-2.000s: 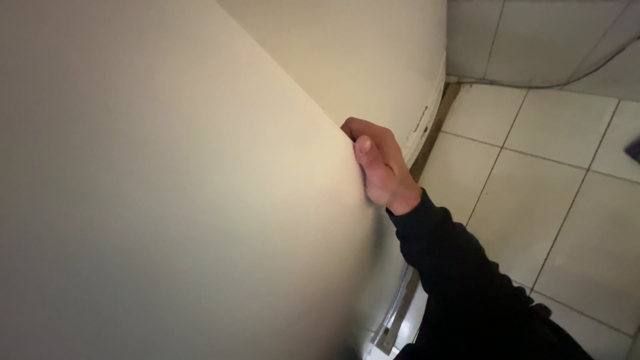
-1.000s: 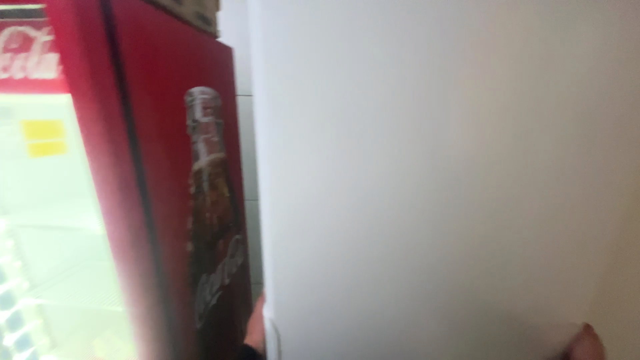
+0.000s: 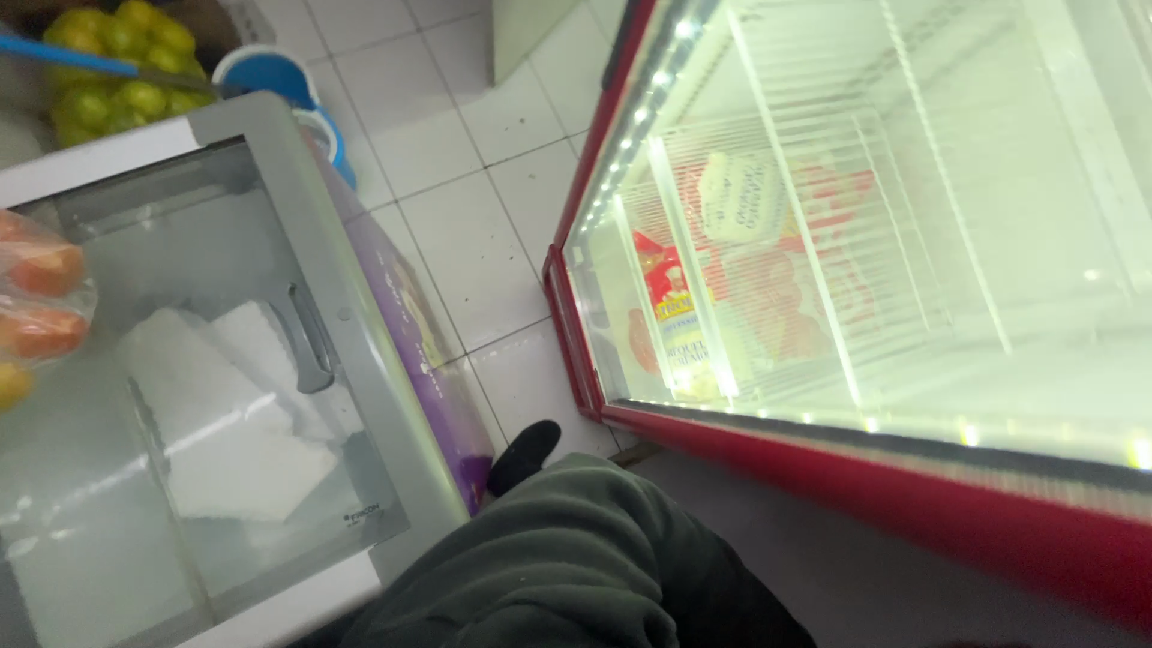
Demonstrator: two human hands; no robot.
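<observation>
Neither my left hand nor my right hand shows in the head view now, so what they hold or touch cannot be seen. On the right stands a red display refrigerator [image 3: 571,333] with a lit interior and wire shelves; food packages in red and yellow [image 3: 684,306] lie low inside it. A chest freezer with a glass top [image 3: 369,360] fills the left side, with white slabs [image 3: 225,414] under its glass and a dark recessed handle [image 3: 306,342]. My trousered leg [image 3: 576,558] and dark shoe [image 3: 526,454] are between the two.
Plastic-wrapped orange-red produce [image 3: 40,288] rests at the freezer's left. Behind it are a bag of yellow-green fruit [image 3: 121,63], blue-and-white buckets [image 3: 270,72] and a blue stick [image 3: 67,49]. A tiled floor [image 3: 468,243] runs between freezer and refrigerator.
The view has swung widely. My hands, at the edges of a white panel one second ago, are out of sight; the chest freezer and the refrigerator's lit inside now show.
</observation>
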